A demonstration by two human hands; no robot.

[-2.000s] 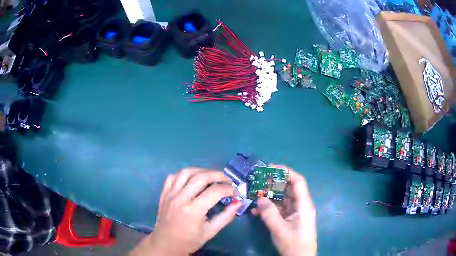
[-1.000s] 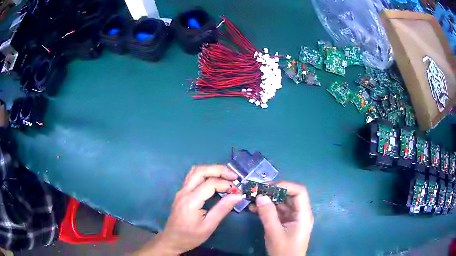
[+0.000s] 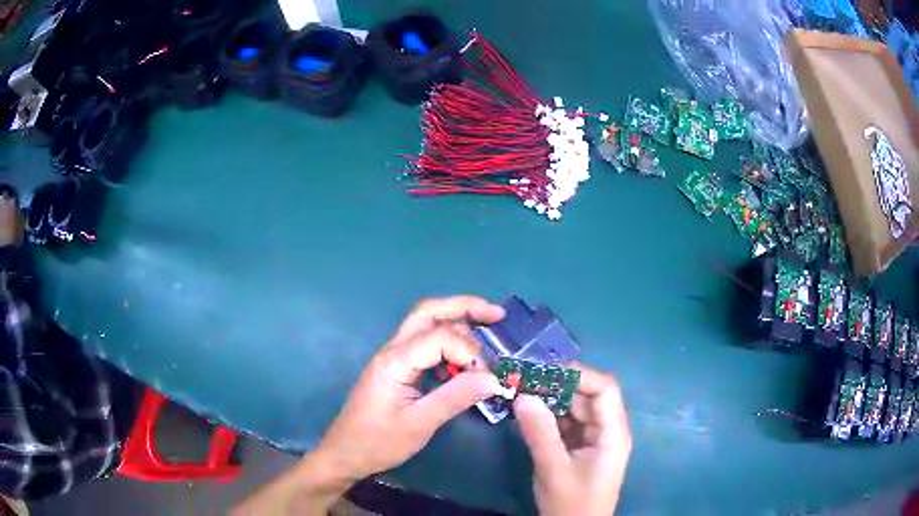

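My right hand (image 3: 579, 443) holds a green circuit board (image 3: 542, 381) by its edges, tilted, just in front of a black housing with a grey-silver face (image 3: 534, 331). My left hand (image 3: 418, 378) is at the board's left end, thumb and finger pinching a small white plug (image 3: 501, 390) against it. A bit of red shows between the left fingers. The housing lies on the green bench top behind the fingers, its lower part mostly hidden. Whether the plug is seated cannot be told.
Red leads (image 3: 479, 141) with white plugs lie at top centre. Loose boards (image 3: 796, 207) and a cardboard box (image 3: 841, 151) are upper right. Board-fitted units (image 3: 794, 302) stand in rows at right. Black housings (image 3: 320, 71) crowd the upper left. A person's checked sleeve (image 3: 50, 393) and red stool (image 3: 176, 454) are lower left.
The board has tilted from facing up to edge-on, and the left fingers have closed in on its left end. The view has shifted slightly, moving the bench items rightward.
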